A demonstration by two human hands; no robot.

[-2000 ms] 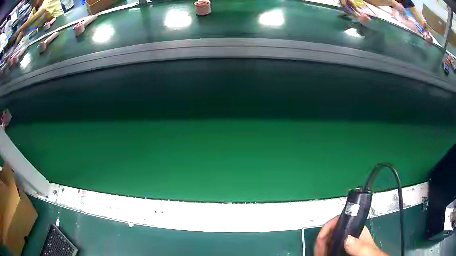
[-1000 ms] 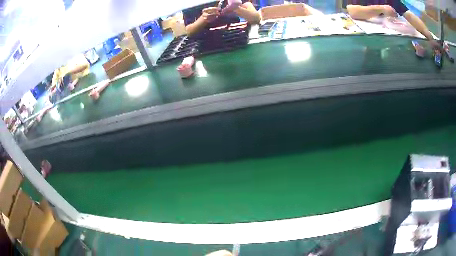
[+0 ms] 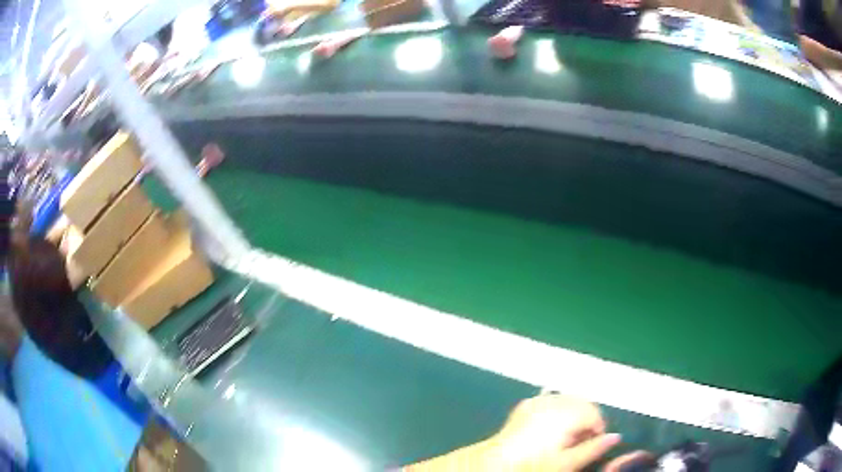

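My left hand (image 3: 552, 431) reaches in from the bottom edge, with its fingers bent and pointing right, near the white edge strip (image 3: 480, 355). It is blurred, and what its fingers hold, if anything, cannot be told. A small blurred dark and silvery thing (image 3: 683, 457) shows just right of the fingertips, cut off by the bottom edge. My right hand cannot be made out. A pink fan (image 3: 210, 159) lies on the green near belt (image 3: 517, 249) at its left end.
Brown cardboard boxes (image 3: 152, 263) stand at the left, with a dark gridded tray (image 3: 214, 334) beside them on the bench. A person's blue clothing (image 3: 69, 406) shows lower left. More pink fans (image 3: 505, 42) lie on the far belt. A dark box edge (image 3: 817, 419) shows lower right.
The view has swung left; the boxes and gridded tray show more fully, and the screw feeder is mostly out of view. My left hand has come further into view. The screwdriver seen earlier is not recognisable.
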